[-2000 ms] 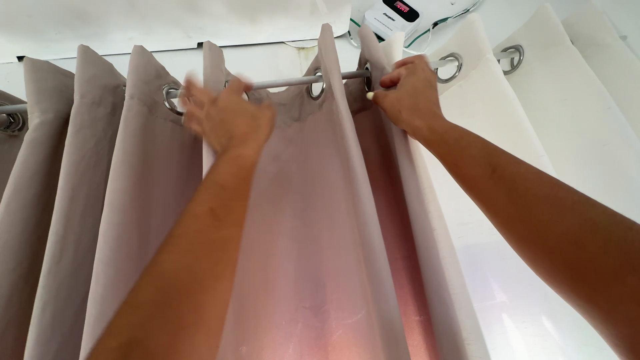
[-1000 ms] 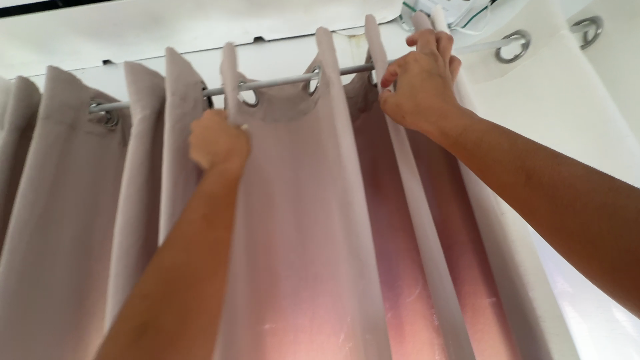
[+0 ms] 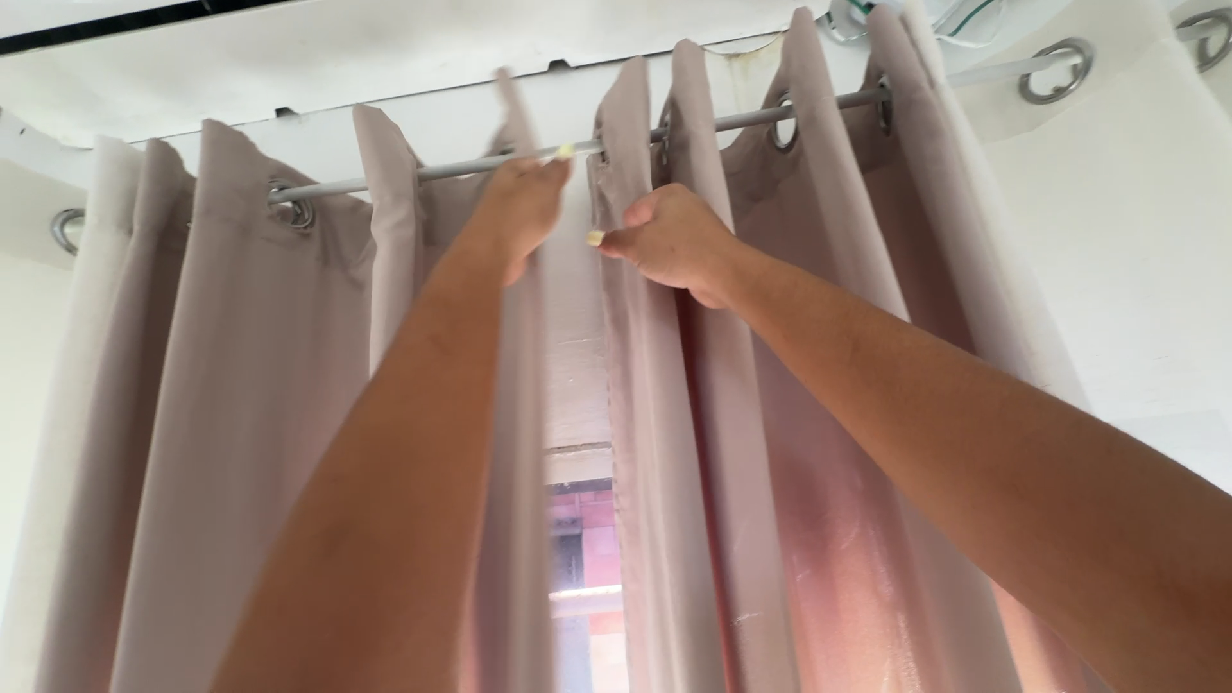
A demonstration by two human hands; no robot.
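Mauve-grey grommet curtains hang from a thin metal curtain rod [image 3: 452, 169], parted by a narrow gap at the middle. My left hand [image 3: 520, 207] is up at the rod, shut on the edge of the left curtain panel [image 3: 279, 385]; that edge is blurred. Just right of the gap, my right hand [image 3: 674, 236] grips the edge fold of the right curtain panel [image 3: 645, 414] a little below the rod, its thumb pointing left. Metal grommets show on the rod, among them one on the left panel [image 3: 296, 207] and one on the right panel [image 3: 785, 125].
White curtains hang at both outer sides, with a metal grommet [image 3: 1056, 71] at the right. A window [image 3: 585, 577] shows through the gap, with a pinkish wall beyond. Above the rod runs a white ledge or panel [image 3: 385, 58]. Cables [image 3: 962, 19] lie at the upper right.
The view has shifted left. A gap between the curtain panels now shows between my hands. My right hand has come off the right-hand folds to the edge beside the gap, nearer my left hand.
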